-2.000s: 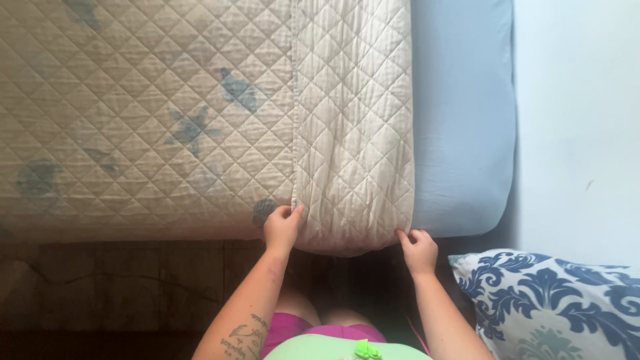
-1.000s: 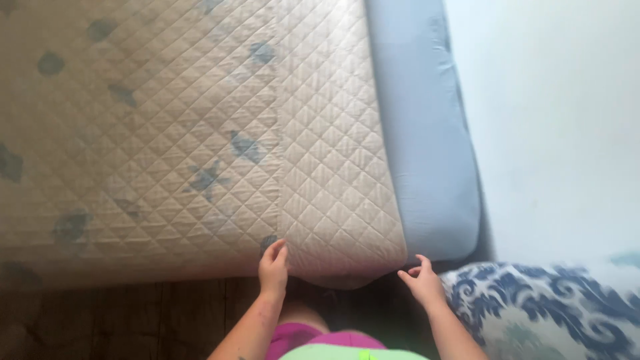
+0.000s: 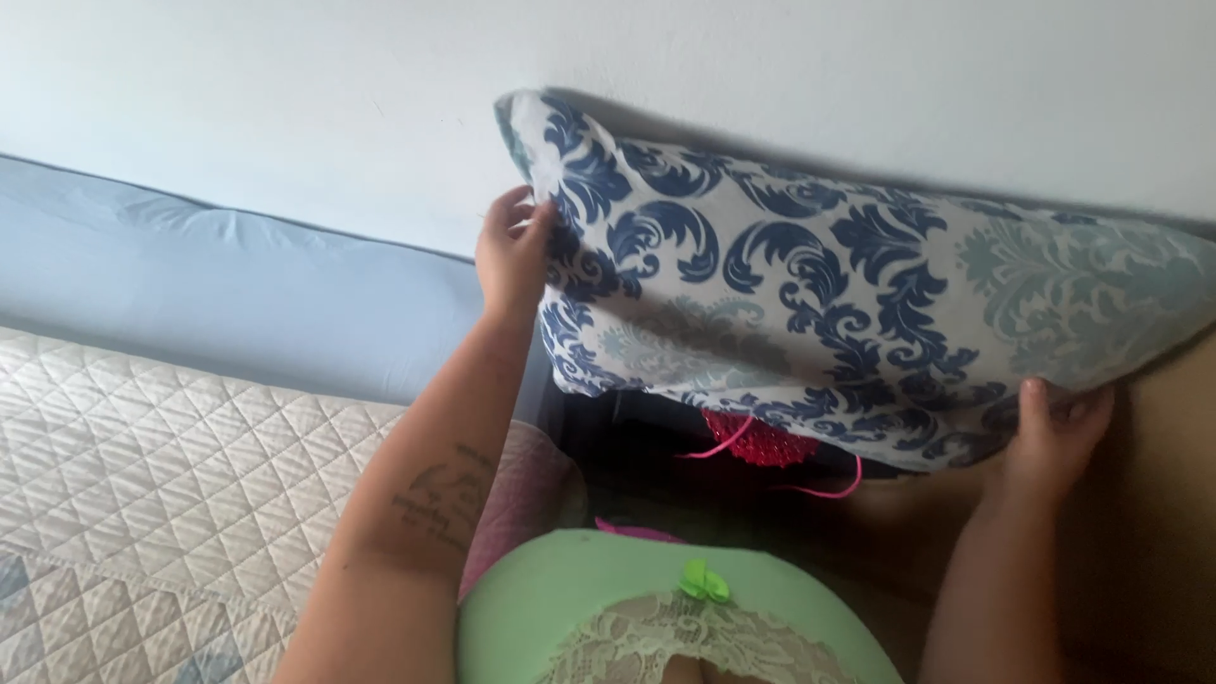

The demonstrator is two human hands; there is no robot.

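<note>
A pillow in a white case with navy and pale teal damask print [image 3: 817, 275] lies across the right half of the view, against the wall. At its left end my left hand [image 3: 513, 252] holds the edge, thumb on the printed cloth. My right hand [image 3: 1054, 442] grips the lower edge near the right end, its fingers partly hidden behind the pillow. To the left lies the beige quilted bedspread [image 3: 190, 456], folded back from the light blue fitted sheet [image 3: 237, 294] of the bed.
A pale wall [image 3: 285, 85] runs behind the bed and pillow. Below the pillow, a red textured item [image 3: 765, 442] with pink cords shows over a dark area beside the bed's corner. A brown surface [image 3: 1168, 408] is at the right.
Both hands have left the bedspread's edge and now hold the pillow, which earlier lay at the lower right, untouched. The view has swung round to the right.
</note>
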